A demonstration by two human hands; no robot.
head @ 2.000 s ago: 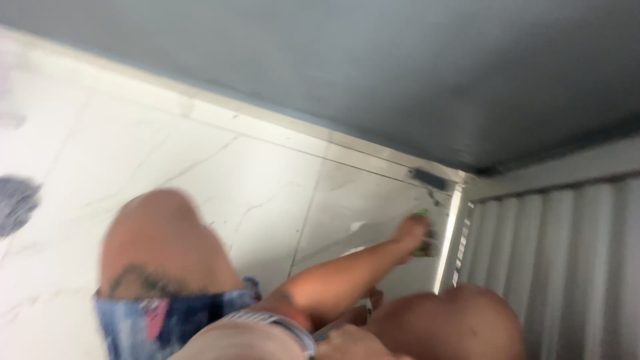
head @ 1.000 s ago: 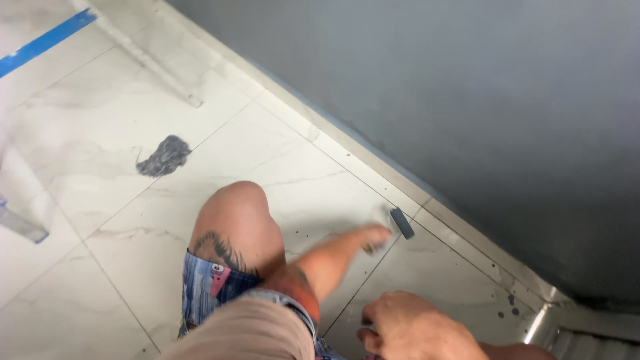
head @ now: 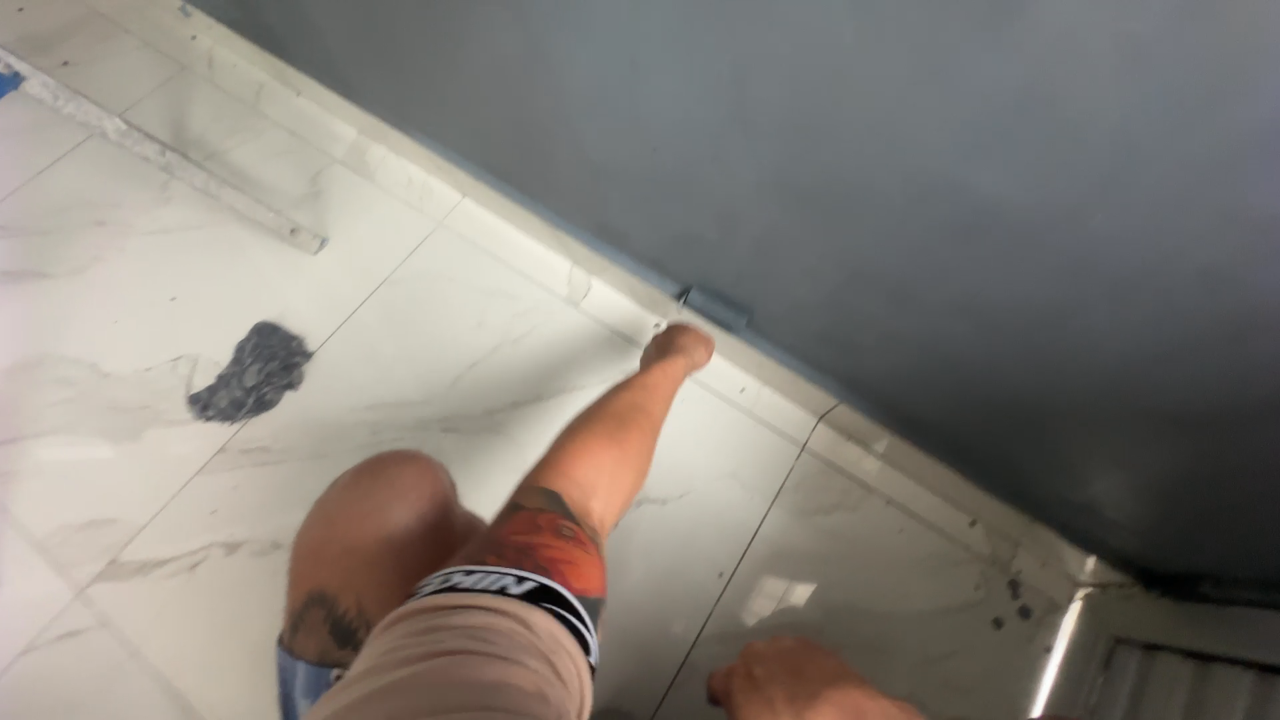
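Observation:
My left hand reaches out over the white baseboard, closed around the mostly hidden handle of a small paint roller. The dark roller head lies against the bottom of the grey wall, just above the baseboard's top edge. At the bottom of the view is my right hand, over the marbled floor tiles and apart from the roller. Its fingers are partly cut off by the frame, and I see nothing in it.
A crumpled dark grey rag or plastic lies on the tiles at the left. Behind it is a long, paint-marked pale bar. Dark spots mark the floor near a ribbed grey panel at the lower right. My bent knee is left of my arm.
The roller has moved from above the tiles near the baseboard to the wall's lower edge, with my left arm stretched further out. The view has shifted.

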